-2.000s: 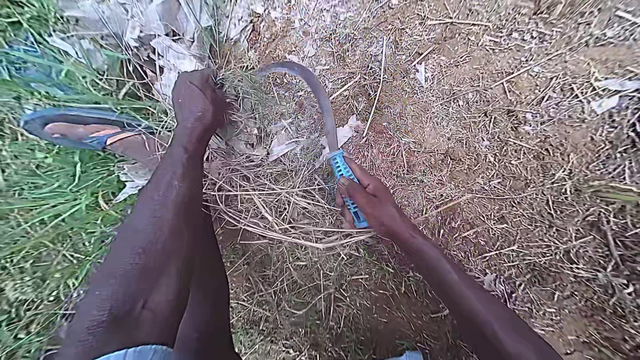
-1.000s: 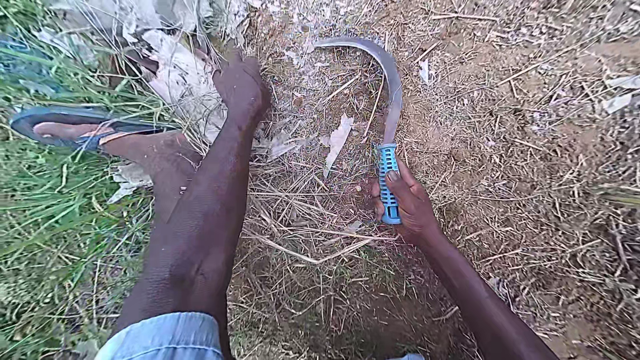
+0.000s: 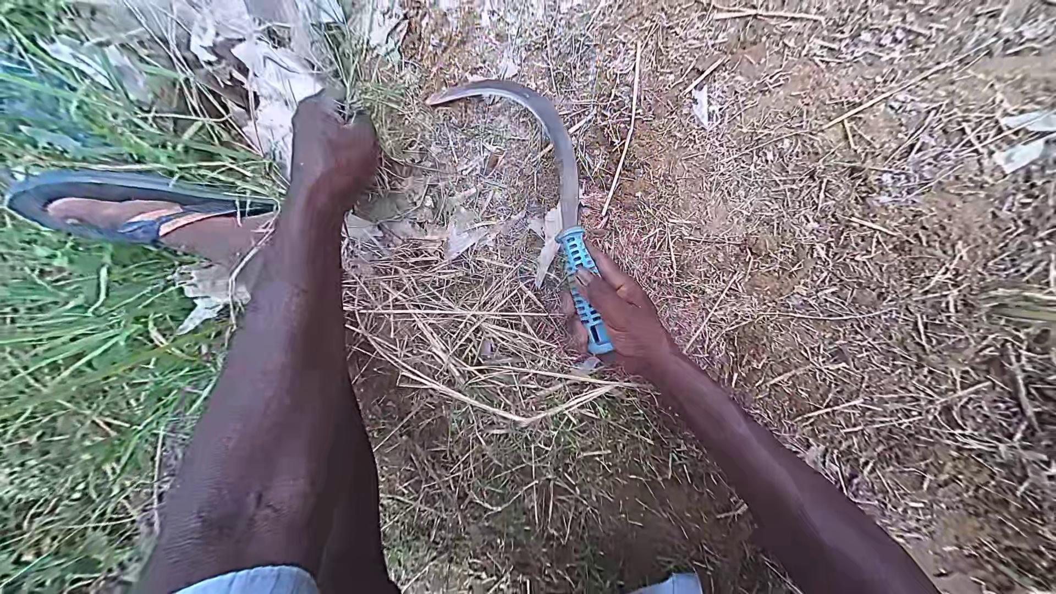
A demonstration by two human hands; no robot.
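Note:
My right hand (image 3: pixel 619 313) is closed around the blue openwork plastic handle of a sickle (image 3: pixel 568 157) at the centre. Its curved metal blade arcs up and to the left, over the ground, with the tip pointing at my left hand. My left hand (image 3: pixel 334 144) is a fist at the upper left, closed on a tuft of grass (image 3: pixel 363 87) whose blades stick out above the knuckles. A gap of bare, littered soil lies between the blade tip and that fist.
A foot in a blue flip-flop (image 3: pixel 140 206) rests at the left on green grass (image 3: pixel 74 346). Torn whitish plastic scraps (image 3: pixel 276 78) lie at the upper left. Dry straw (image 3: pixel 462 338) is spread between my arms, and brown soil with dry stalks (image 3: pixel 825 272) covers the right side.
Since one second ago, the sickle has swung left and its handle has tilted. My left hand was lower-fingered and looser over the plastic scraps; now it is a fist around grass.

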